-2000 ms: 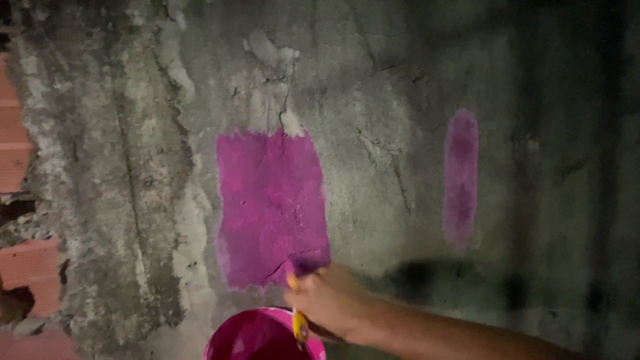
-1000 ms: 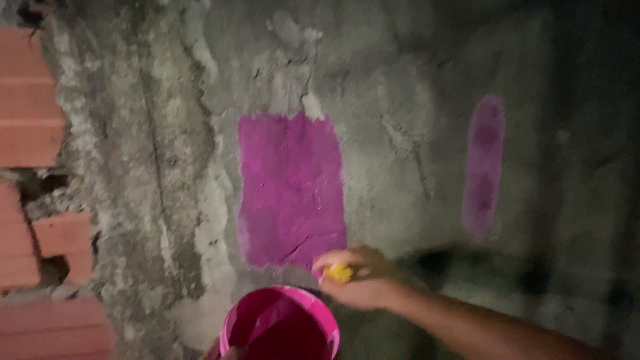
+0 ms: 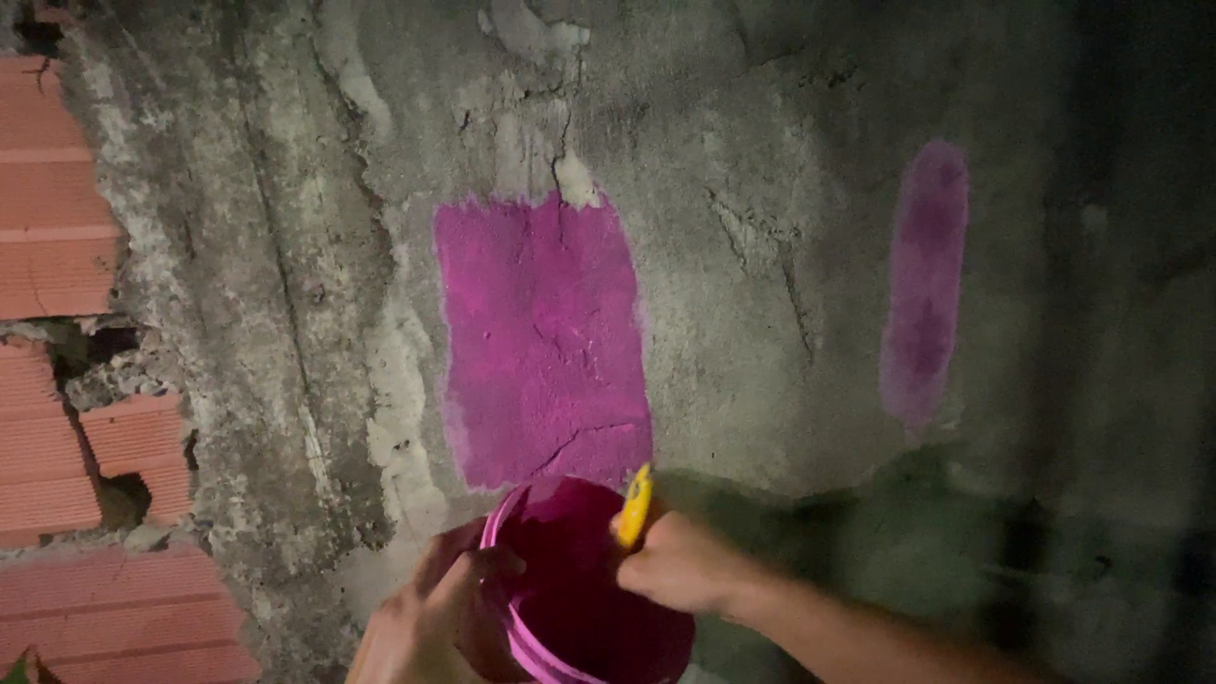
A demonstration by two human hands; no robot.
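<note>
My left hand (image 3: 437,603) grips the left rim of a pink bucket (image 3: 521,635) at the bottom centre, its thumb over the edge. The bucket is tilted and its inside is coated with magenta paint. At the right side of the opening, my right hand (image 3: 679,560) is closed on a paintbrush with a yellow handle (image 3: 636,505). The handle points up and the bristles are hidden, apparently inside the bucket. Directly above the bucket, a magenta painted patch (image 3: 546,342) covers part of the cracked plaster wall. Further right is a narrow, paler purple painted strip (image 3: 926,285).
The grey plaster wall (image 3: 760,114) is rough, with cracks and flaking parts. At the left edge, orange hollow bricks (image 3: 52,199) show beside broken mortar and holes. Dark shadows lie on the wall at the right and below the strip. A leaf tip (image 3: 33,667) shows at the bottom left.
My right hand has moved from the lower edge of the magenta patch down to the bucket, brush in hand. More of my left hand and the bucket has come into view.
</note>
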